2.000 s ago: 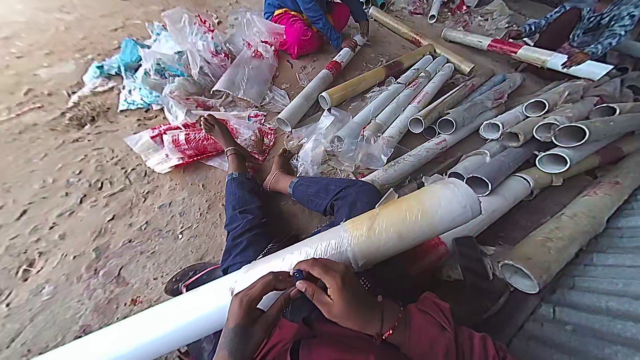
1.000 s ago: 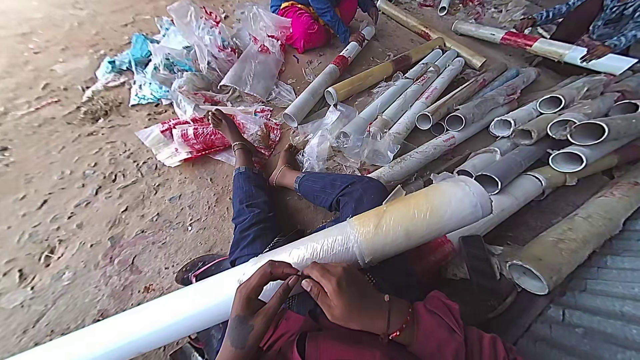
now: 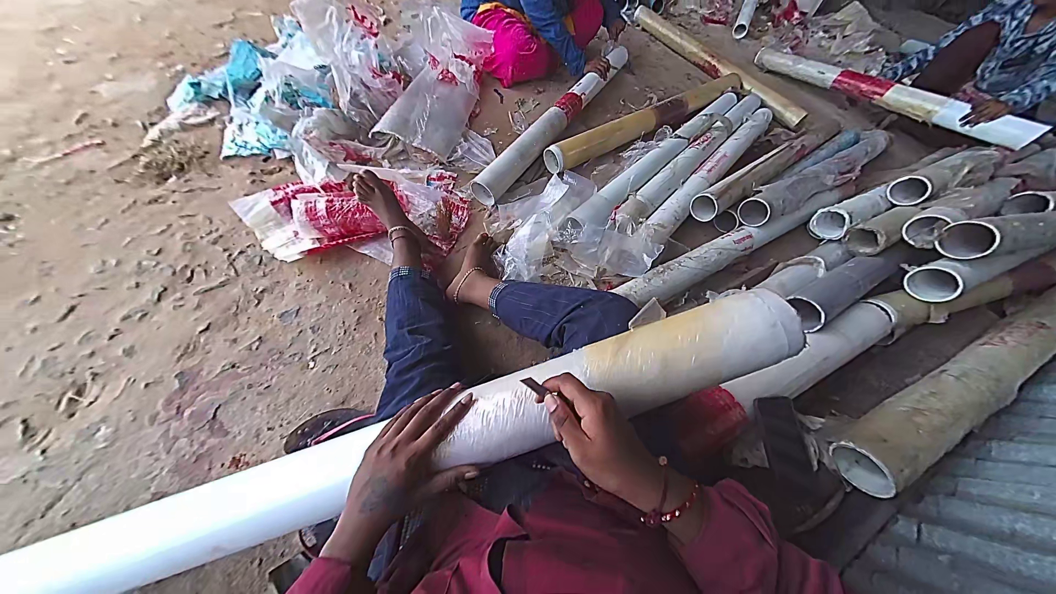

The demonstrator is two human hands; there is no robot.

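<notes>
A long white pipe point(image 3: 247, 495) lies slanting across my lap, its far part covered with a clinging plastic film and a yellowish stained section near the end. My left hand point(image 3: 404, 462) rests flat on the pipe with its fingers spread, gripping nothing. Between the thumb and fingers of my right hand point(image 3: 586, 429) is a small, dark, flat blade-like piece point(image 3: 536, 387), its tip pointing left just over the film. The underside of the pipe is hidden.
Many used pipes point(image 3: 932, 396) lie piled at the right, beside corrugated metal sheeting point(image 3: 973, 511). Torn plastic wrap point(image 3: 429, 107) with red marks is heaped ahead. Two people sit farther off, each with hands on a pipe point(image 3: 544, 124).
My hands were together over the pipe; now they are apart, the left one laid flat on it. The dark blade-like piece now shows in my right hand.
</notes>
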